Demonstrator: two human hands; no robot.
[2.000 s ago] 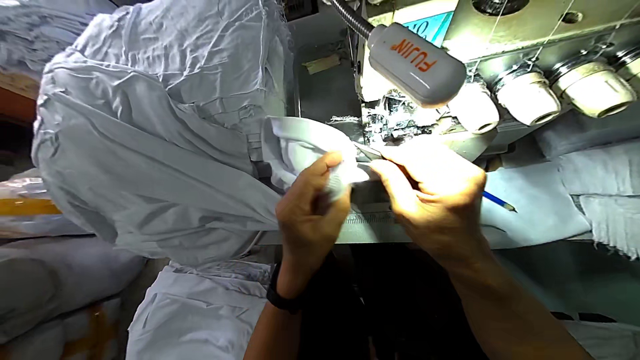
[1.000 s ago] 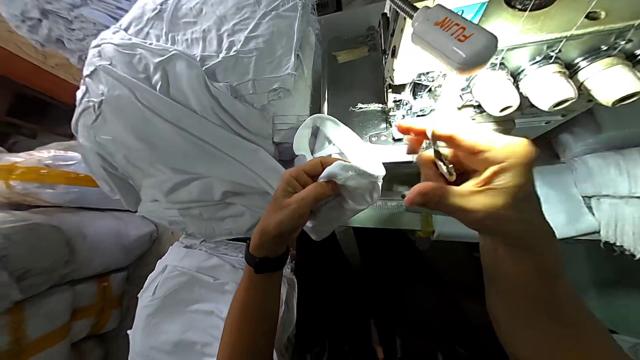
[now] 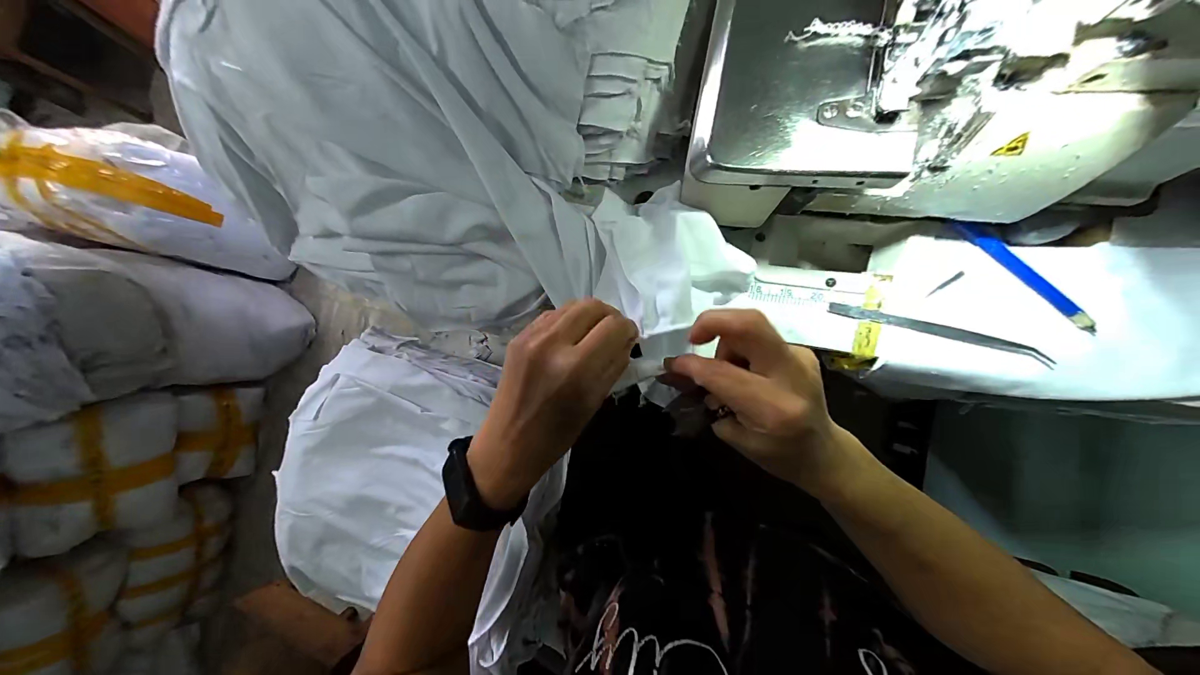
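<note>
Both hands pinch a piece of white knit fabric [image 3: 670,272] in front of the sewing machine [image 3: 806,112]. My left hand [image 3: 572,375], with a black watch at its wrist, grips the fabric's near left edge. Close beside it, my right hand [image 3: 759,389] pinches the near right edge between thumb and fingers. A large heap of white fabric [image 3: 394,159] lies to the left and touches the piece. Right of my hands, metal tweezers [image 3: 937,330] rest on the table by a tape measure strip [image 3: 787,292].
A blue pencil [image 3: 1027,274] lies on white material at the right. More white fabric [image 3: 375,469] hangs at the lower left. Wrapped bundles with yellow tape [image 3: 94,469] are stacked at the far left. A loose thread chain [image 3: 839,30] lies on the machine's metal plate.
My right hand has let go of the metal tool it held and come down to the fabric beside my left hand. The view has shifted downward.
</note>
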